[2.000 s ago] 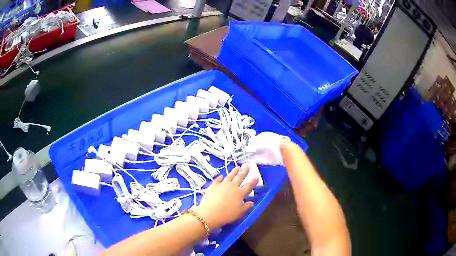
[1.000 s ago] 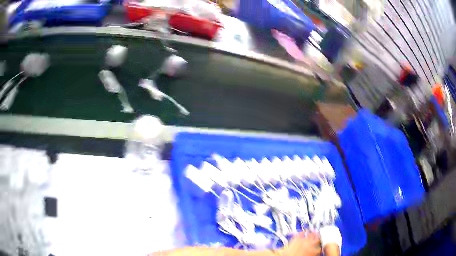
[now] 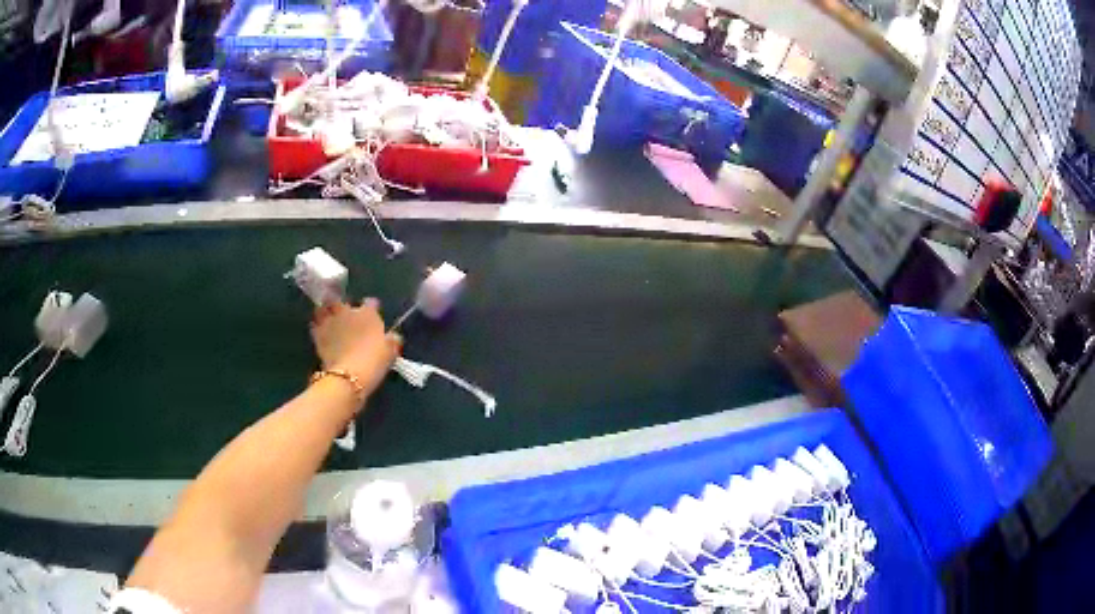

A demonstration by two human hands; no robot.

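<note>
My bare left hand (image 3: 354,342), with a bracelet, reaches over the green conveyor belt. Its fingertips are at the near edge of a white power adapter (image 3: 321,274); whether they grip it is unclear. The hand hides part of the adapter's cord. A second adapter (image 3: 442,289) lies just right of the hand, its cord running towards the lower right. A blue tray (image 3: 480,516) at the bottom right holds a row of adapters (image 3: 642,540) with bundled cords (image 3: 781,576) beside them. My right hand cannot be made out; a small white patch shows at the bottom left edge.
More adapters (image 3: 84,324) lie on the belt (image 3: 624,324) at the left. A clear bottle (image 3: 382,540) stands left of the tray. A heaped red bin (image 3: 456,174) and blue bins (image 3: 180,174) are across the belt. Stacked blue trays (image 3: 949,420) are at the right.
The view has swung left towards the belt. My left hand has moved from the blue tray to an adapter on the belt. My gloved right hand, earlier at the tray, no longer shows there.
</note>
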